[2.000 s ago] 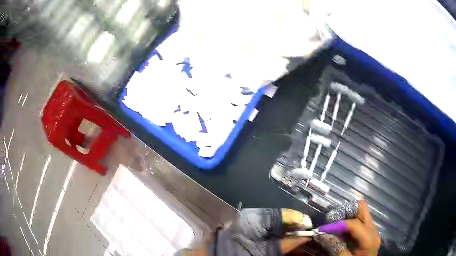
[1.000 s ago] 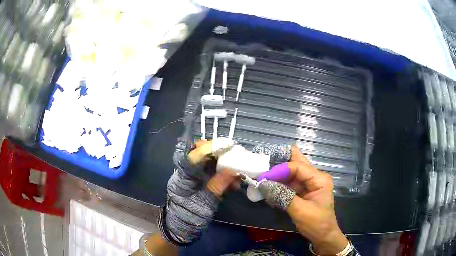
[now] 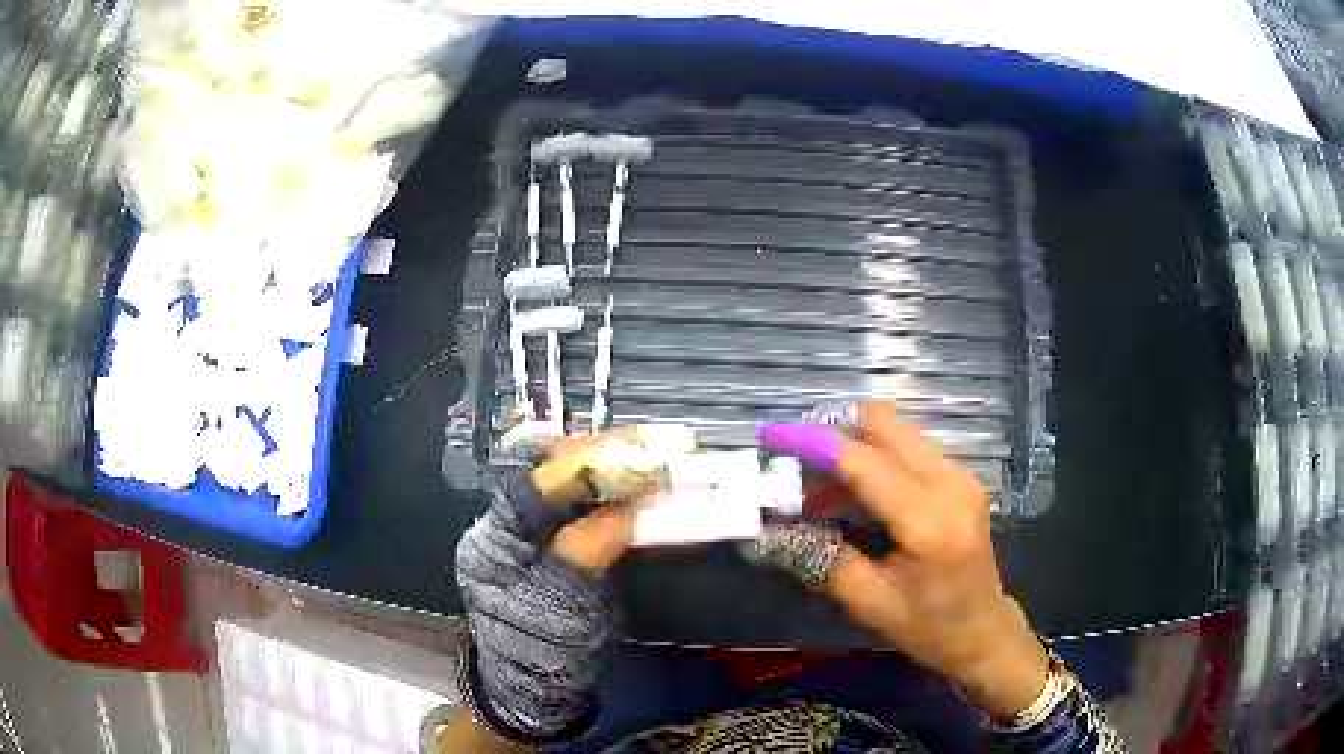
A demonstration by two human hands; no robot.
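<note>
My left hand point(image 3: 568, 530), in a grey striped fingerless glove with yellowish fingertip covers, holds a white body point(image 3: 700, 498) above the front edge of the bench. My right hand point(image 3: 899, 530), with a purple finger cot and speckled grey finger sleeves, is at the right end of the white body. Its fingertips are around a small white piece point(image 3: 781, 486) there; blur hides whether it is joined to the body. Several white T-shaped parts point(image 3: 546, 280) lie at the left side of the grooved tray point(image 3: 826, 280), behind my hands.
A blue bin point(image 3: 332, 398) of white scraps stands at left, with a clear bag point(image 3: 280, 118) of cream pieces over its back. A white sheet point(image 3: 1002, 44) lies behind the tray. A red stool point(image 3: 89, 589) is at lower left. Pocket trays point(image 3: 1304, 368) are at far right.
The view has swung right and centred on the grooved tray. The white body came into view in my left hand. My right fingers have moved from below the body to its right end.
</note>
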